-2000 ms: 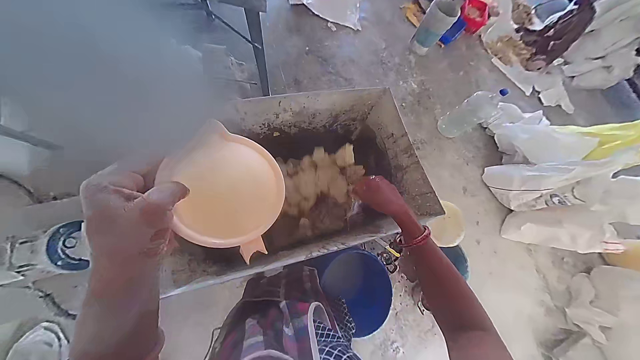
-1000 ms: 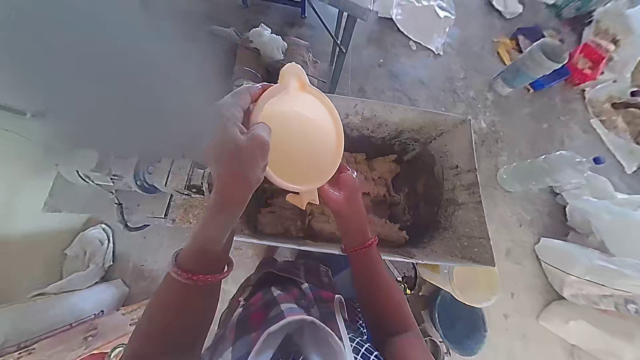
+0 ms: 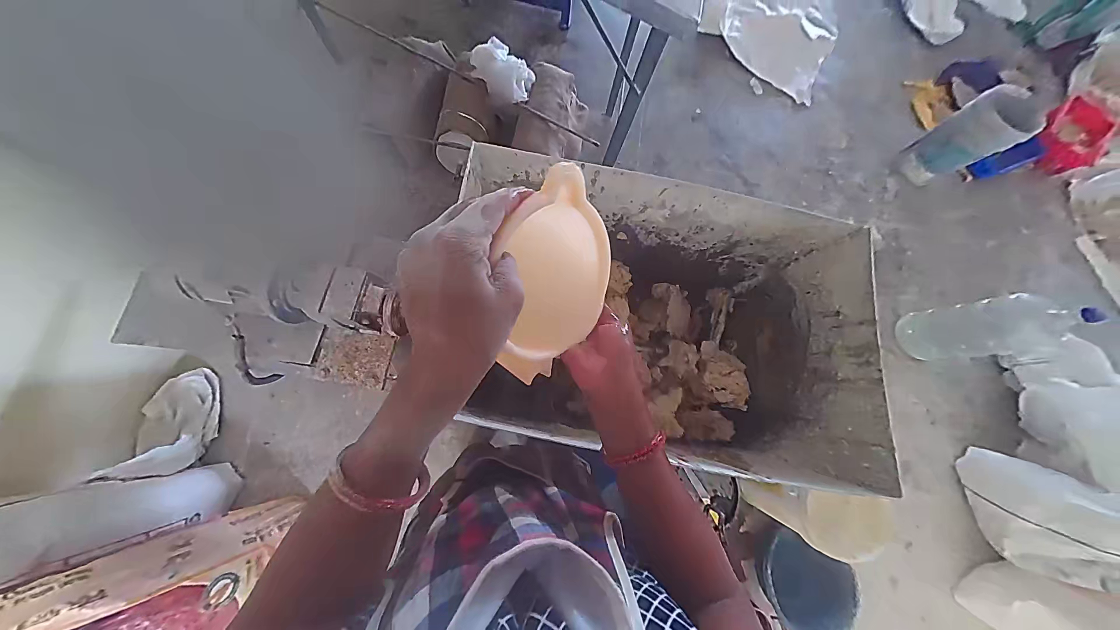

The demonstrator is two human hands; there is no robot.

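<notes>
My left hand (image 3: 464, 280) grips the left rim of a peach-coloured plastic bowl (image 3: 560, 271), its thumb over the edge. The bowl has a tab at its top and another at its bottom, and is held tilted above the left part of a metal trough (image 3: 844, 350). My right hand (image 3: 604, 354) is at the bowl's lower right edge; its fingers are partly hidden behind the bowl, so its hold cannot be told. Pale brown dough-like lumps (image 3: 691, 359) lie inside the dark-stained trough, beneath and right of the bowl.
Right of the trough lie a clear plastic bottle (image 3: 989, 326) and white sacks (image 3: 1041, 516). A dark bucket (image 3: 805, 577) and a yellowish container (image 3: 849, 523) stand by its near edge. Machinery (image 3: 350, 306) is at left, metal table legs (image 3: 639, 92) behind, a printed sack (image 3: 157, 577) lower left.
My right hand has come from the right part of the trough to beside the bowl. The bowl is now more tilted. The lumps look broken up compared with a second ago. The view has shifted.
</notes>
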